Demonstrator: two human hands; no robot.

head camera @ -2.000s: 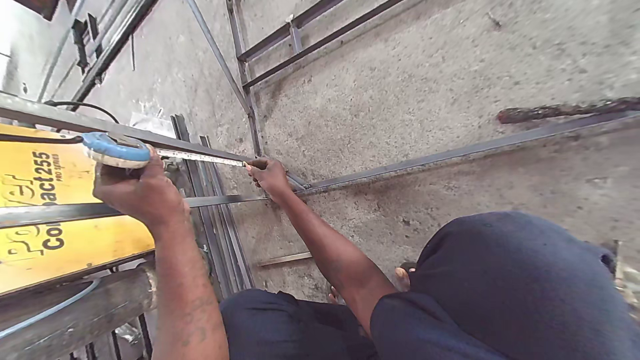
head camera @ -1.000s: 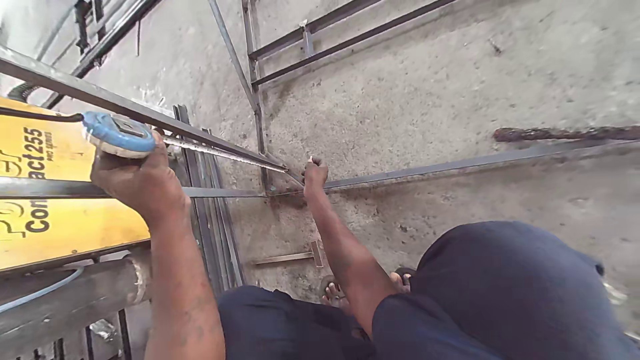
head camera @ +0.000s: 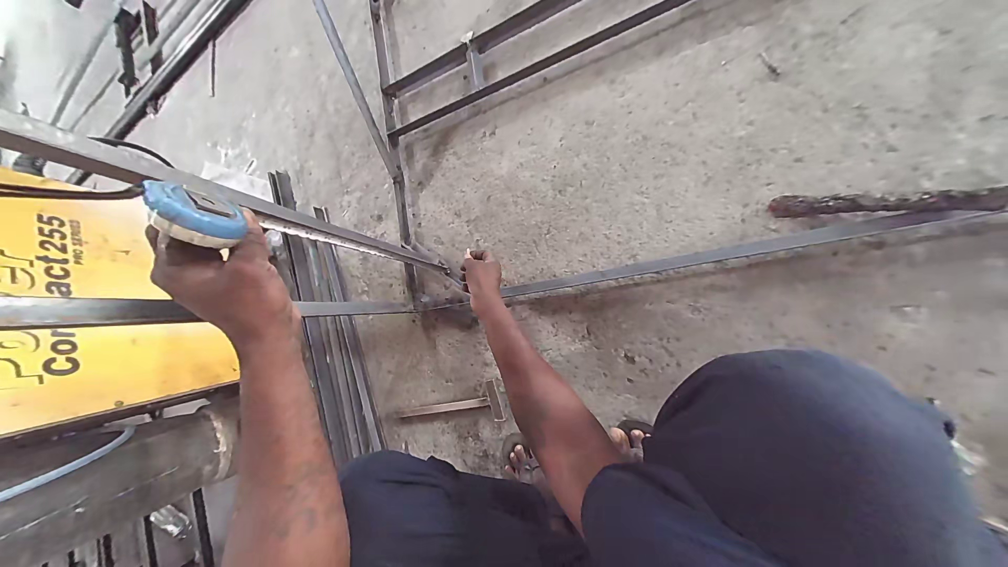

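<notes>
A blue and white tape measure (head camera: 194, 214) is gripped in my left hand (head camera: 228, 283) at the left. Its pulled-out blade (head camera: 339, 242) runs down to the right along the upper metal bar (head camera: 213, 189). My right hand (head camera: 482, 277) is at the lower end of that bar, near the joint with the frame, its fingers pinched around something small and pale that I cannot make out. Behind my left hand passes a second, lower metal bar (head camera: 358, 308). Whether my right fingers touch the blade is unclear.
A yellow machine (head camera: 157, 354) stands at the left above a thick pipe (head camera: 110, 472). Metal lengths (head camera: 339, 354) lie beside it. A welded frame (head camera: 398, 181) extends across the concrete floor. A rough dark rod (head camera: 882, 203) lies at the right, a T-shaped piece (head camera: 449, 407) near my feet.
My right hand has moved from the tape blade, where it was two seconds ago, to the right past the bar's end. My left hand still holds the tape measure.
</notes>
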